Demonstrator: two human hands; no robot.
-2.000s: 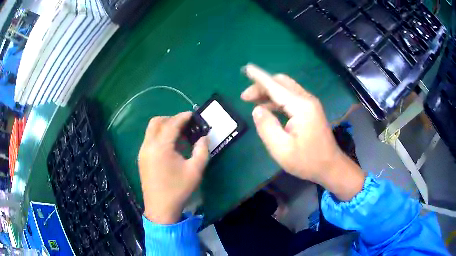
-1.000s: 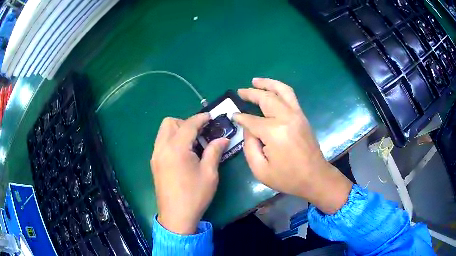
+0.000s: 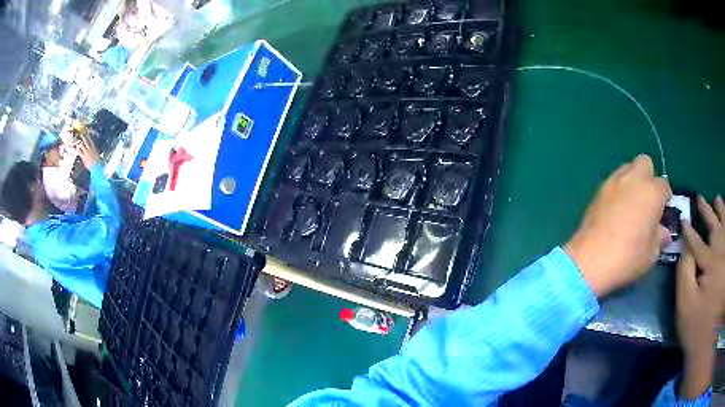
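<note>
A small dark watch case [image 3: 673,222] lies over the white face of the black-edged work pad [image 3: 682,203], near the right rim of the picture. My left hand [image 3: 624,226] holds the case from its left side, fingertips at its edge. My right hand [image 3: 703,266] is at the case's right side, fingers bent around the pad's corner and partly cut off by the picture's edge. Whether my right fingers grip the case cannot be told. A thin pale cable [image 3: 618,89] runs from the pad across the green mat.
A black blister tray [image 3: 493,171] with dark round-centred units lies left of my hands. Beyond it are a blue box [image 3: 258,131] with a paper and red item on top, another black tray [image 3: 171,306], a red-capped bottle [image 3: 367,319], and a person in blue [image 3: 75,238].
The view has swung left, so my hands and the pad now show at the right rim and the tray and blue box show fully. My left hand still holds the case over the pad.
</note>
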